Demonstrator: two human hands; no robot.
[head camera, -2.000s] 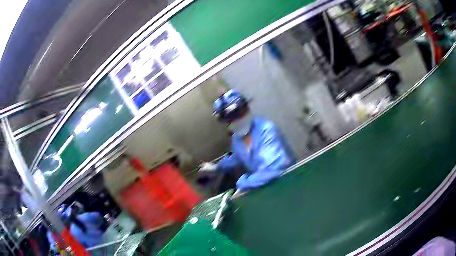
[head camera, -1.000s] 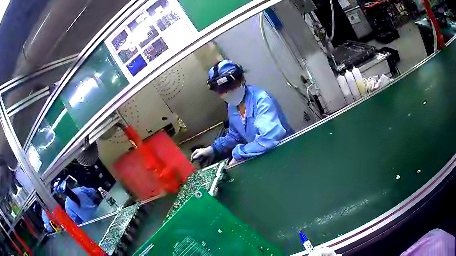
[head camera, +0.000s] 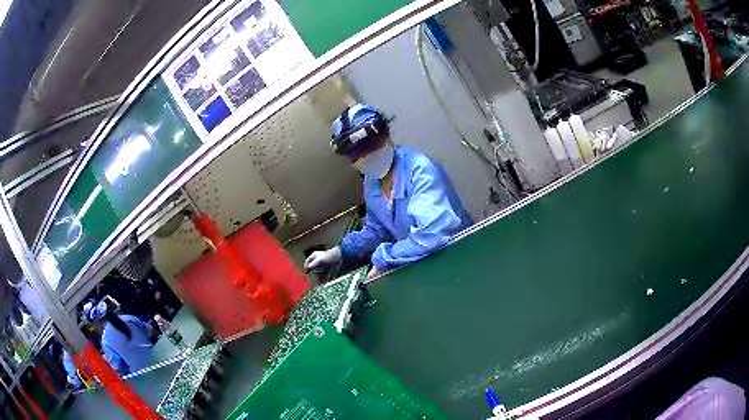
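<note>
A large green circuit board (head camera: 328, 381) lies nearest me at the bottom centre, one corner up, its lower part cut off by the edge. A marker pen with a blue tip (head camera: 493, 399) points up at the bottom edge, right of the board; the rest of it is cut off. No hand shows clearly around it. Pink cloth, probably my sleeve (head camera: 708, 402), shows in the lower right corner. My left hand is out of the picture.
A populated board (head camera: 316, 316) lies behind the green one, another (head camera: 190, 380) farther left. The green conveyor (head camera: 534, 287) curves rightward. Opposite sits a masked person in blue (head camera: 415, 205), beside a red panel (head camera: 238, 279). A red-wrapped post (head camera: 115, 384) stands left.
The blurred view has steadied and shifted slightly. The pen came into view a second ago with a bit of white glove; now it sits lower and the glove has dropped out of the picture.
</note>
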